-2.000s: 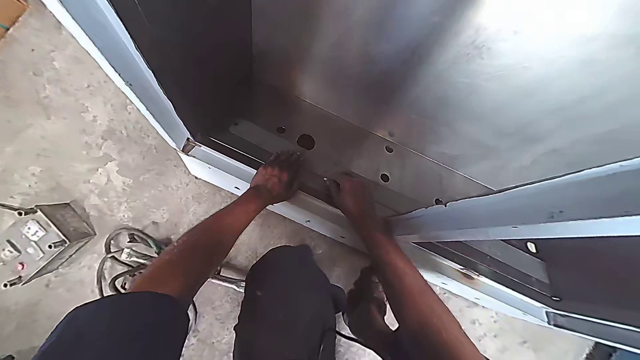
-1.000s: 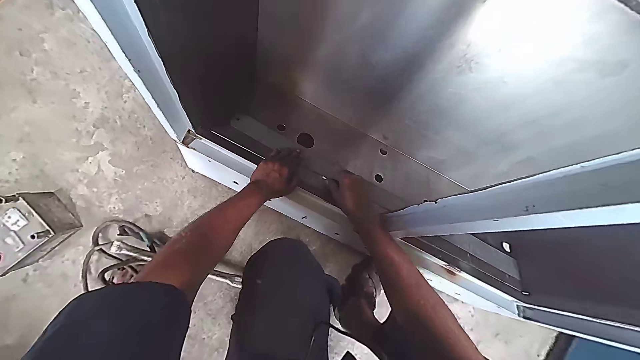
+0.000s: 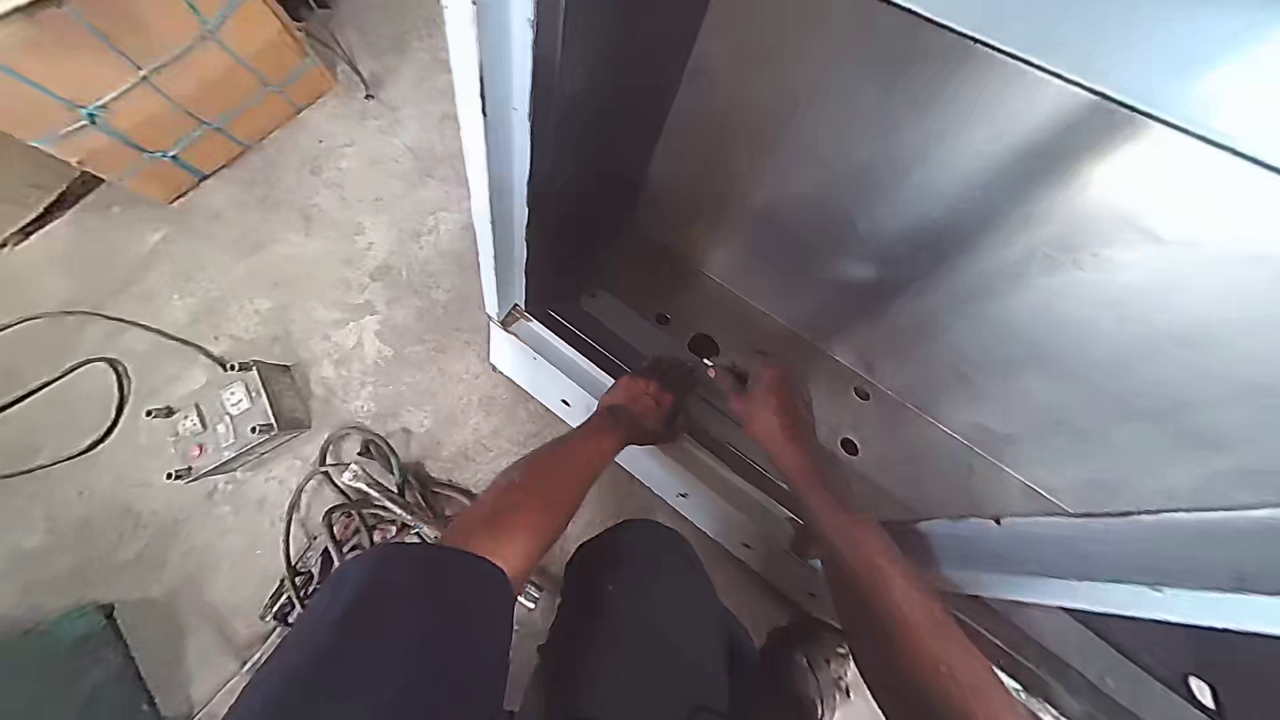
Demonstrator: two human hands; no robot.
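Observation:
Both my hands reach into the bottom of a large sheet-metal cabinet (image 3: 900,260). My left hand (image 3: 650,400) is curled at a dark metal strip (image 3: 625,325) that runs along the cabinet's front edge; what its fingers grip cannot be made out. To its right, my right hand (image 3: 768,400) is bent above the perforated metal floor panel (image 3: 790,380), its fingers near the large round hole. A small light-coloured piece (image 3: 710,368) shows at its fingertips. Several smaller round holes lie in the panel around it. A pale metal frame rail (image 3: 590,410) passes under my left wrist.
A metal socket box (image 3: 235,420) with a cable stands on the concrete floor at left. Coiled cables or hoses (image 3: 370,500) lie beside my left knee. A carton tied with blue cord (image 3: 170,90) is at the upper left. A pale frame member (image 3: 1100,570) crosses at lower right.
My right hand has lifted from the front strip and moved deeper over the floor panel, near the large hole. My left hand stays by the strip. The view has shifted noticeably.

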